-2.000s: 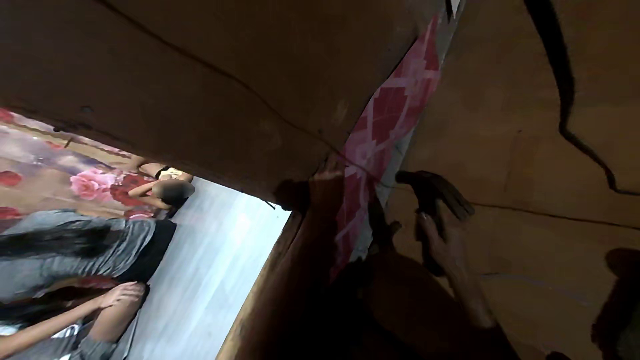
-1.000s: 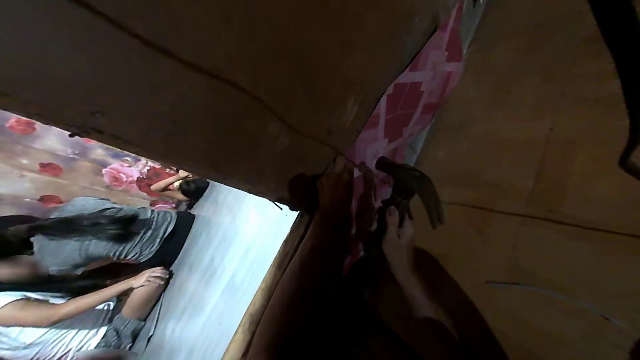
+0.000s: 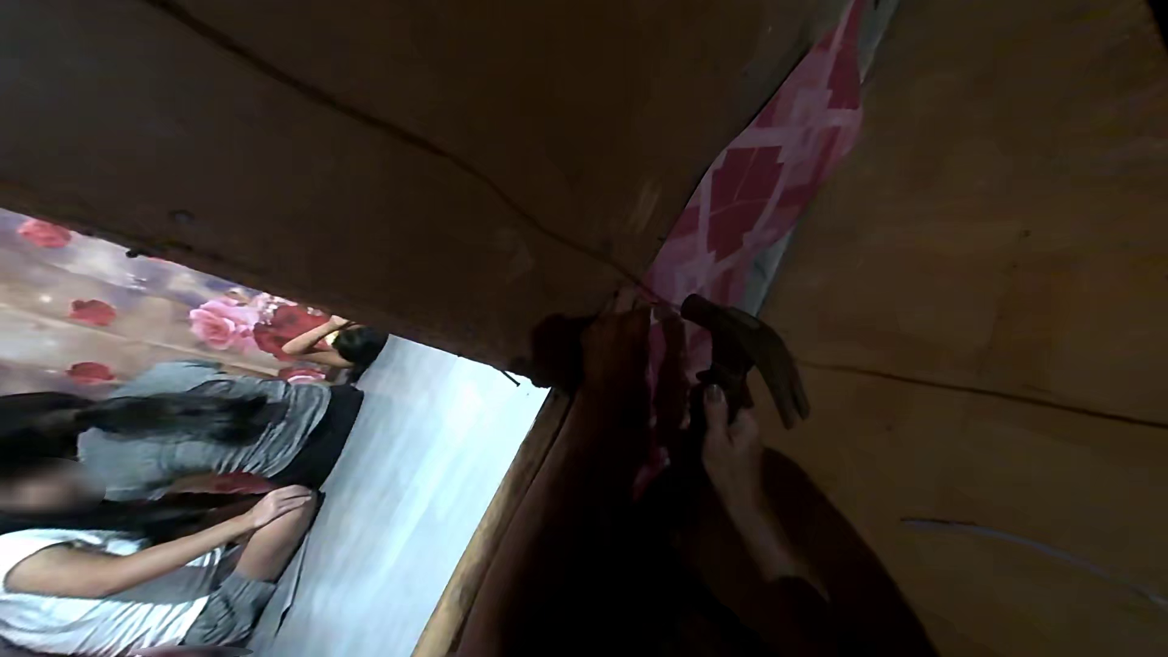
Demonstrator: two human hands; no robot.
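A claw hammer (image 3: 753, 347) is gripped near its head by my right hand (image 3: 733, 447), which is lit at the thumb and fingers. Its striking face is close to a thin cord (image 3: 511, 201) at the gap between two wooden panels. To the left of the hammer, my left hand (image 3: 620, 333) reaches up to the panel's corner beside the red and pink patterned sheet (image 3: 744, 192). Deep shadow covers its fingers, so what they hold cannot be told.
A wooden panel (image 3: 365, 210) fills the upper left, another (image 3: 985, 274) the right. A wooden post (image 3: 488, 538) rises below the corner. Through the opening at left, several people sit on a pale floor (image 3: 411, 456) near a flowered wall covering (image 3: 137, 319).
The hammer has shifted a little to the left, nearer the corner, in my right hand. My left hand stays at the corner. The view has moved slightly.
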